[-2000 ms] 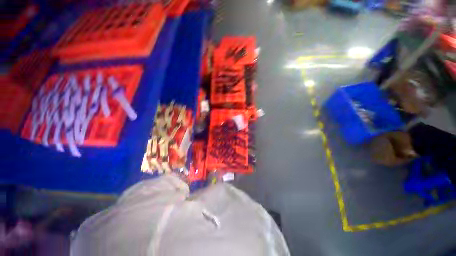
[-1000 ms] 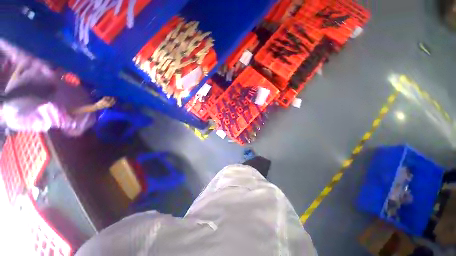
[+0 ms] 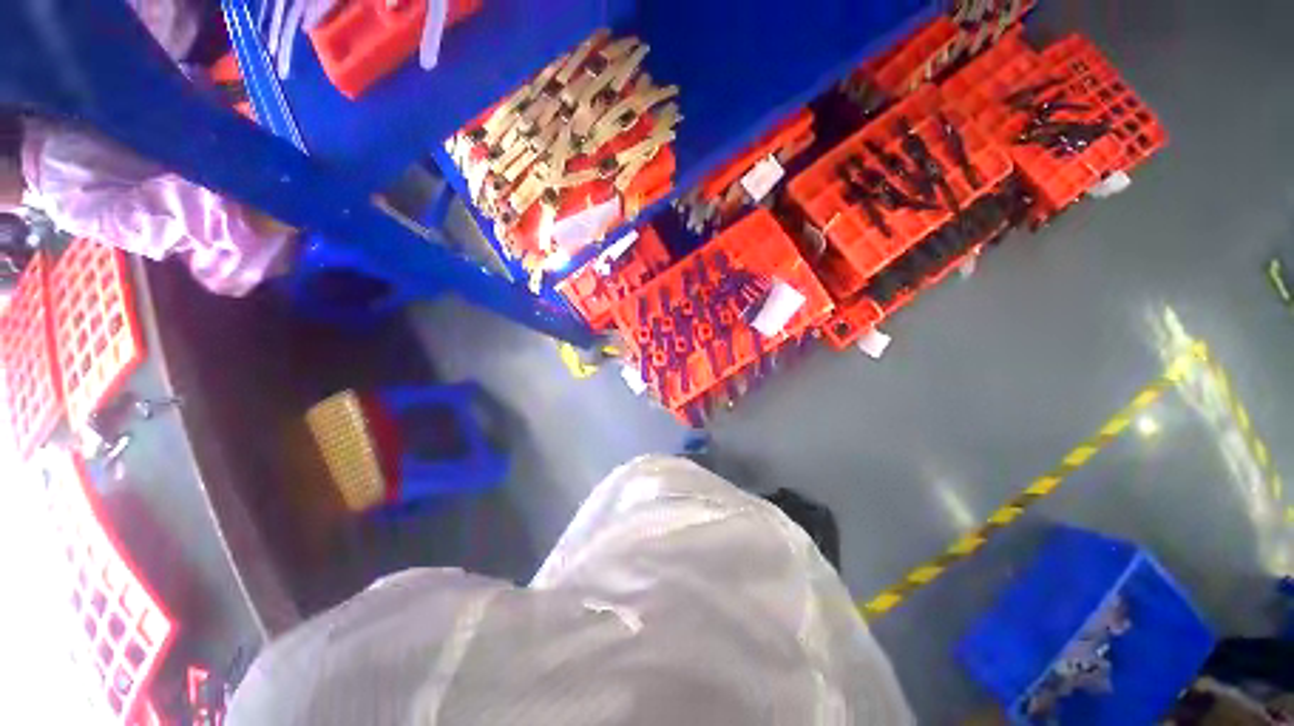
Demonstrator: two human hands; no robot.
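Observation:
Neither of my hands is in the picture; my white work coat fills the bottom middle. Nearest in front, an orange-red tray (image 3: 714, 315) holds purple-strapped watches with a white paper slip on it. To its left on the blue rack, a tray holds a crossed heap of cream-strapped watches (image 3: 575, 135) with a white slip. To its right, stacked orange-red trays (image 3: 897, 185) hold dark-strapped watches. Another tray (image 3: 1086, 121) with dark straps stands further right.
Grey floor with yellow-black tape (image 3: 1043, 487) lies right. A blue bin (image 3: 1090, 634) holds pale scraps. Left are a blue stool (image 3: 447, 447) beside a yellowish box, a dark-edged bench with pocketed trays (image 3: 95, 319), and a person in a pink coat (image 3: 142, 199). Blue rack beams (image 3: 412, 270) cross between.
The view has swung left from the aisle, then shifted slightly. The rack and trays now sit further right and lower than a second ago, and the stool shows more fully. No handling is visible.

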